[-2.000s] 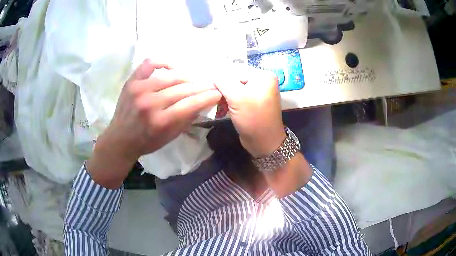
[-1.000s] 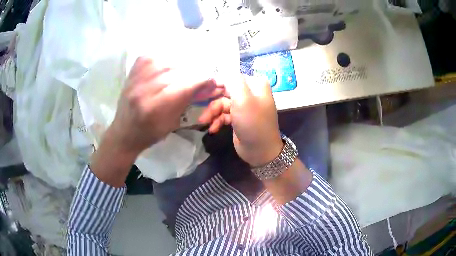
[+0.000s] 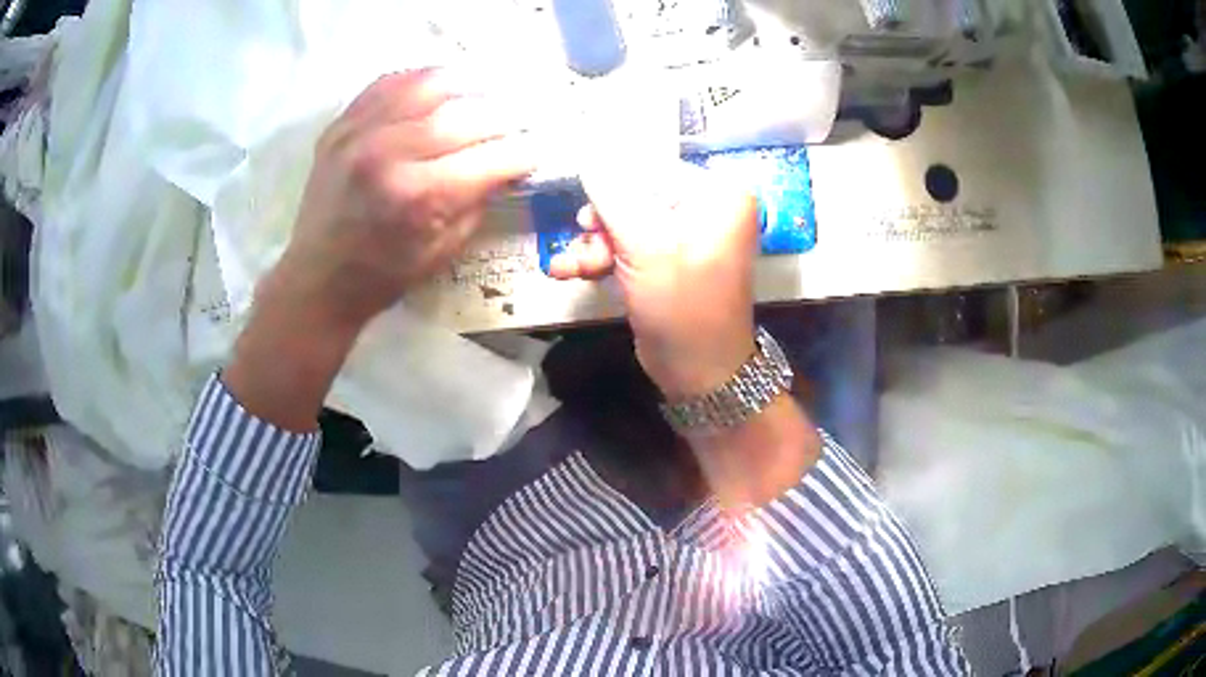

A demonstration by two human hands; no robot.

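White fabric [image 3: 251,199] lies over the left of the machine table, and an end of it hangs below the table edge. My left hand [image 3: 397,185] is at the sewing area with its fingers bent on the white cloth, partly lost in lamp glare. My right hand [image 3: 681,251] is beside it, over the blue plate [image 3: 788,199], thumb and fingers pinched on the cloth. The fingertips and cloth edge are washed out by glare. The needle area cannot be made out. The grey-blue guard [image 3: 589,33] stands above the hands.
The cream machine table [image 3: 1032,225] has a dark round hole [image 3: 940,183] at right. White machine parts [image 3: 780,99] stand behind the plate. More white cloth [image 3: 1032,463] lies below the table edge at right, near a hanging cord. A heap of white cloth [image 3: 93,265] is at far left.
Both hands have moved up, farther over the table. More of the blue plate and front table edge shows between and below them. The view has shifted slightly.
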